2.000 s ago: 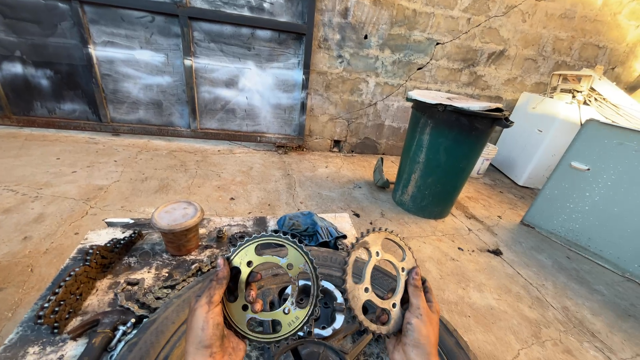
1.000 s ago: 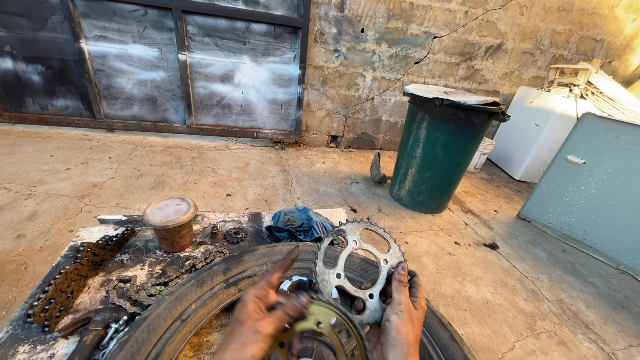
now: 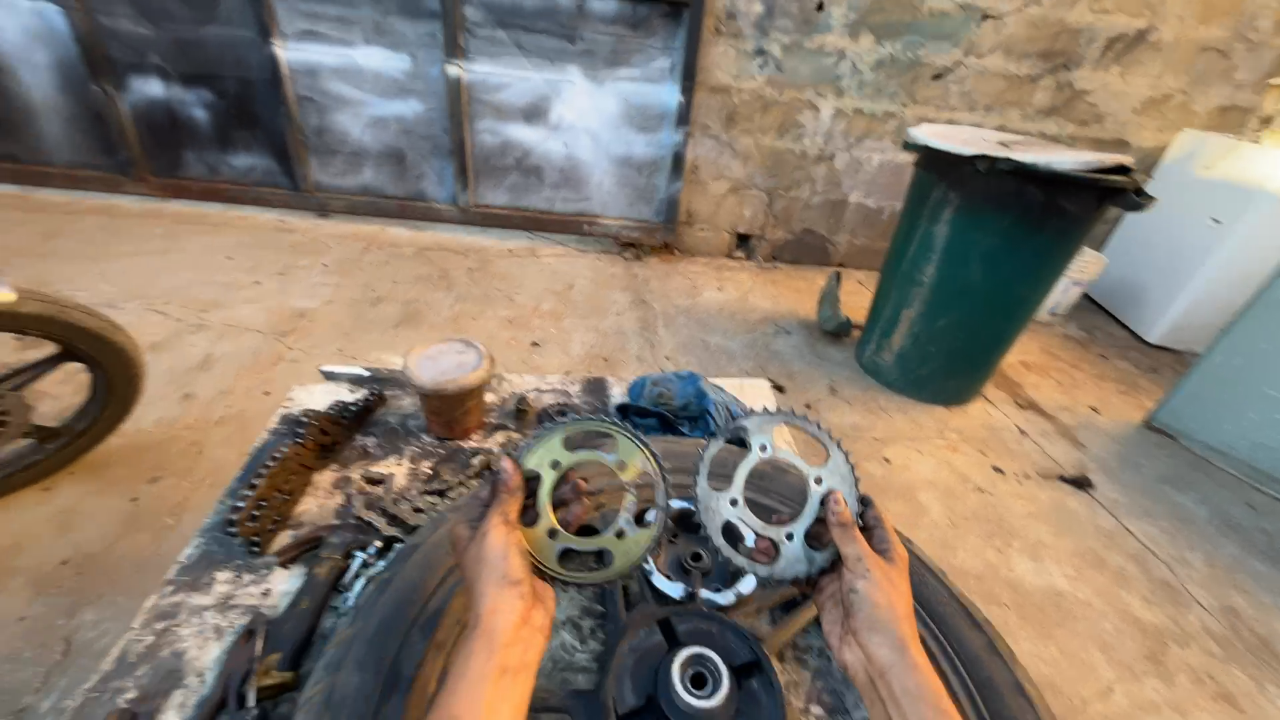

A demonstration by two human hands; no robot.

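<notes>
My left hand (image 3: 505, 590) grips the left edge of a gold-coloured rear sprocket (image 3: 545, 500), its face toward me. My right hand (image 3: 870, 590) holds a silver-grey sprocket (image 3: 790, 470) by its lower right edge. The two sprockets stand upright side by side with a narrow gap between them. Below them lies a motorcycle wheel with a black tyre (image 3: 375, 610); its dark hub (image 3: 650, 660) has a bearing in the centre. Behind the sprockets, a dark round part with bright curved edges (image 3: 665, 580) rests inside the wheel.
A stained board (image 3: 170, 620) carries a coiled drive chain (image 3: 290, 480), a lidded brown tub (image 3: 450, 400), a blue cloth (image 3: 680, 400) and tools (image 3: 320, 590). A green bin (image 3: 980, 270) stands back right. Another wheel (image 3: 120, 370) is at the far left.
The gold sprocket was low over the wheel a second ago, with my left hand's fingers spread near it; now it is raised beside the silver-grey one. The view has swung left.
</notes>
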